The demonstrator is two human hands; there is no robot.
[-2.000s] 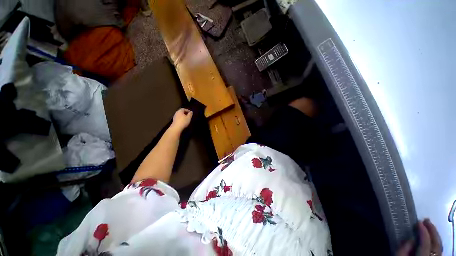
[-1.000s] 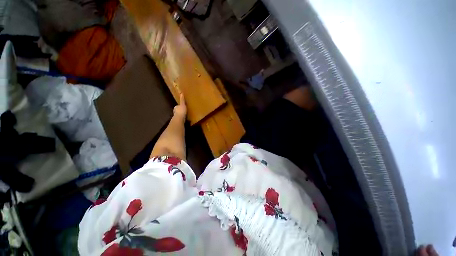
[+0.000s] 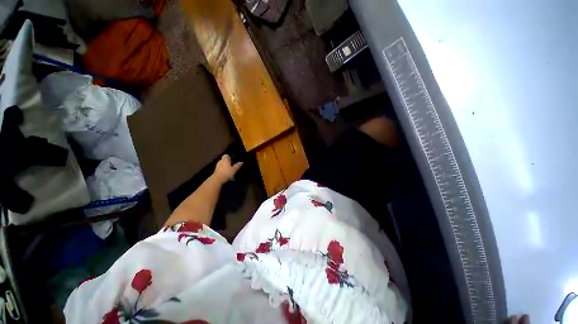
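Observation:
My left hand is low on the left, over black cloth that lies on a brown flat board or box. Its thumb points toward the wooden bench. The black cloth merges with the dark area around the hand, so I cannot tell whether the fingers grip it. Only fingertips of my right hand show at the bottom right, at the table's front edge; the rest is cut off.
The white table curves along the right, with a grey ruled measuring tape on its edge. A wooden bench stands left of centre. White bags, an orange bundle and black pieces on pale cloth lie left.
My left hand was out at the bench one second ago and is now back over the black cloth. The view has shifted; my right hand remains mostly cut off at the bottom edge.

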